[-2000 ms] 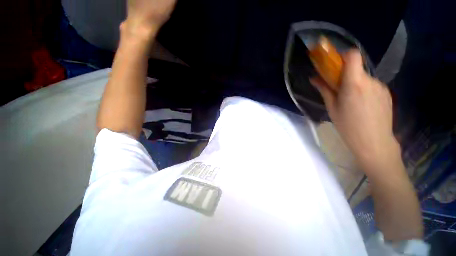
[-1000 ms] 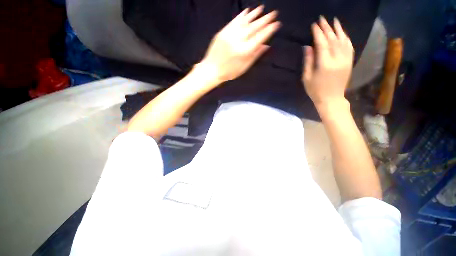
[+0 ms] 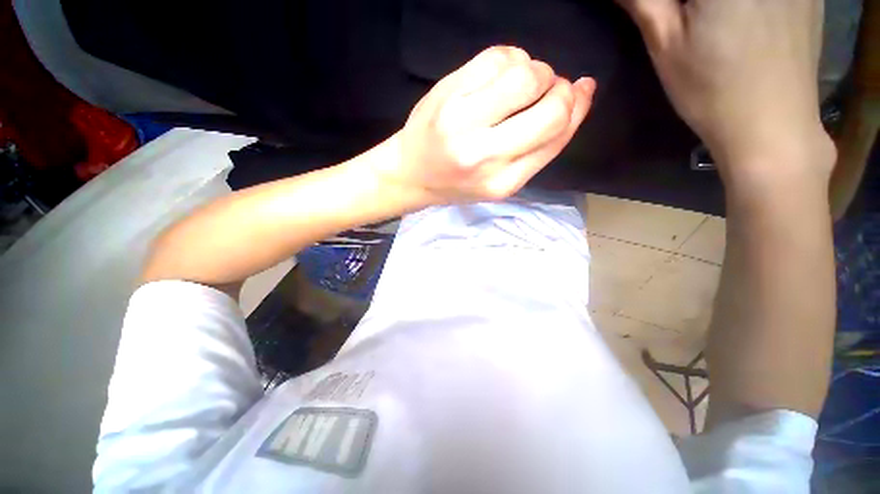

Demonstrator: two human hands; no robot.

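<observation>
The black garment (image 3: 328, 68) lies across the grey padded pressing table (image 3: 125, 87) at the top of the picture. My left hand (image 3: 492, 125) is over the garment's near part, fingers curled inward; whether cloth is pinched in them is hidden. My right hand (image 3: 738, 77) is over the garment at the upper right, its fingers cut off by the top edge, so its grip cannot be told. A brown wooden handle, likely the iron's (image 3: 857, 145), shows blurred beside my right wrist at the right edge.
A white curved surface (image 3: 87, 289) is at the left, with a red bundle (image 3: 101, 140) behind it. Pale floor tiles (image 3: 646, 241) and a thin dark metal stand (image 3: 687, 381) show below the table. Blue crate-like items (image 3: 854, 415) are at the lower right.
The iron was in my right hand two seconds ago, then parked at right. Since the last earlier frame, my flat, spread left hand has curled and my right hand has moved up and right.
</observation>
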